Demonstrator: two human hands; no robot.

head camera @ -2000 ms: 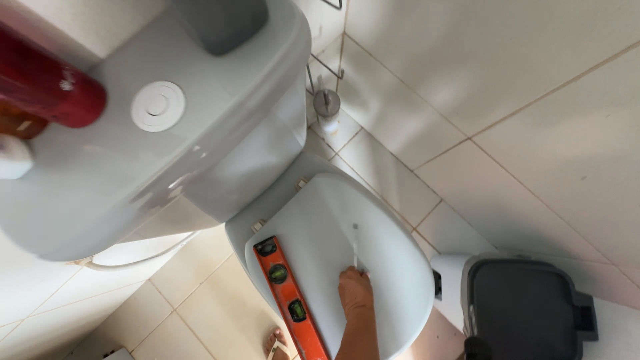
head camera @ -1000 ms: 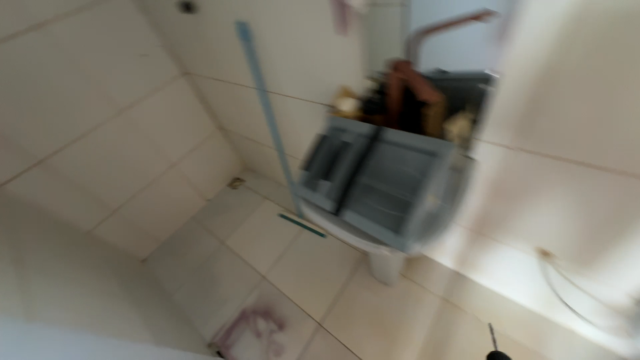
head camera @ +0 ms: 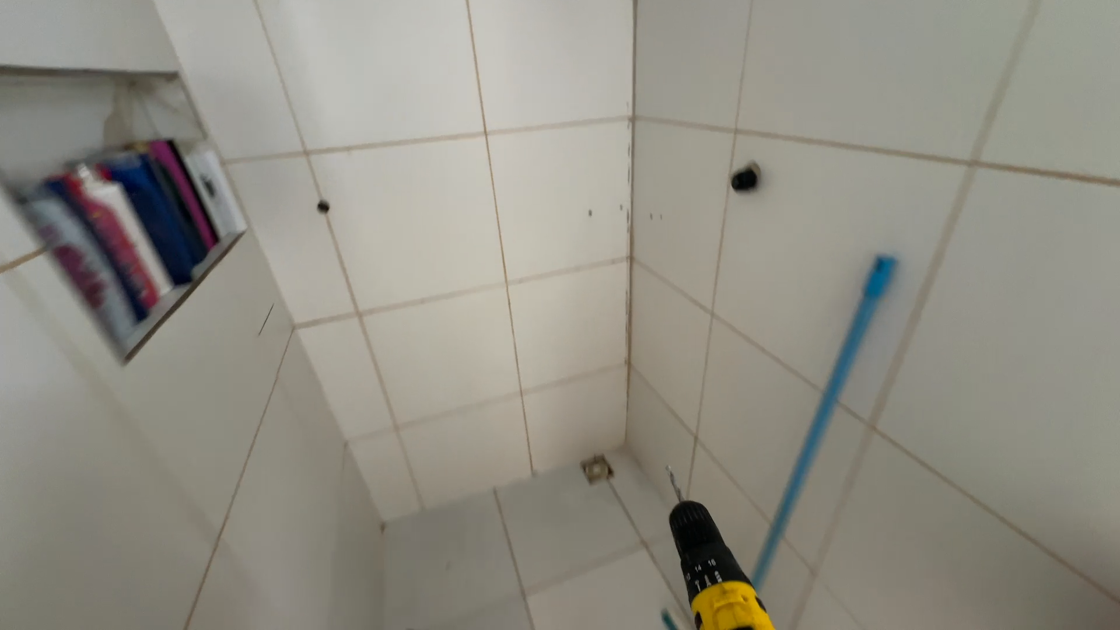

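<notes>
A yellow and black power drill (head camera: 713,569) reaches into the view from the bottom edge, right of the middle, with a thin drill bit (head camera: 674,484) in its chuck. The bit points up and slightly left, toward the tiled corner. Neither of my hands shows, and the drill's handle is below the frame, so what holds it is hidden. On the right wall a short black fitting (head camera: 745,178) sticks out of a tile. A small dark hole (head camera: 323,206) lies on a grout line of the back wall, with several tiny dark marks near the corner.
Bottles and tubes (head camera: 131,227) stand in a wall niche at the left. A blue pole (head camera: 827,411) leans against the right wall. A square floor drain (head camera: 597,469) sits by the corner. Tiled walls enclose the floor on the left, back and right.
The view has swung from the toilet, past a grey container, to the tiled corner. The hand seen on the toilet lid is out of view. More of the drill shows than one second ago.
</notes>
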